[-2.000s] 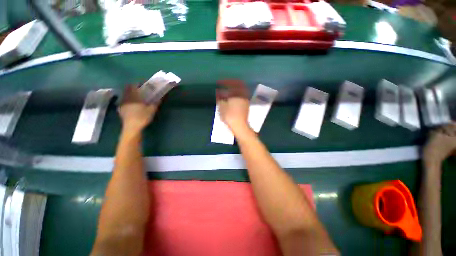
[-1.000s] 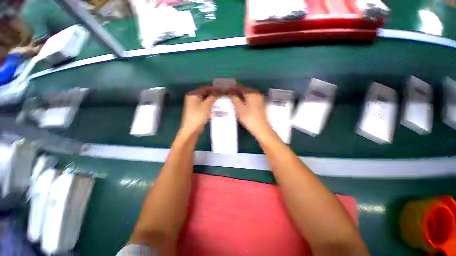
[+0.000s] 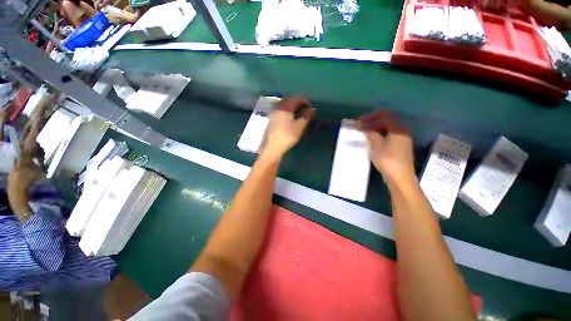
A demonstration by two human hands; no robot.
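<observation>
A closed white carton (image 3: 350, 164) lies on the dark green conveyor belt in front of me. My right hand (image 3: 389, 141) is at its far right corner, fingers curled and blurred; whether they grip it is unclear. My left hand (image 3: 289, 127) is above the belt at the right side of another white carton (image 3: 254, 129). Its fingers look apart, with a gap at the thumb, and partly cover that carton's far end. More printed cartons (image 3: 445, 174) lie to the right. An open carton with spread flaps (image 3: 154, 94) lies to the left.
A pink-red foam mat (image 3: 319, 266) is under my forearms, behind the pale guide rail (image 3: 338, 212). Stacked white cartons (image 3: 113, 204) and another person's striped sleeve (image 3: 31, 246) are at left. A metal post (image 3: 94, 100) crosses the upper left. A red tray (image 3: 488, 56) stands beyond the belt.
My hands have moved apart from the carton they both held at its far end. My left hand has gone to the carton on the left. The view has turned left.
</observation>
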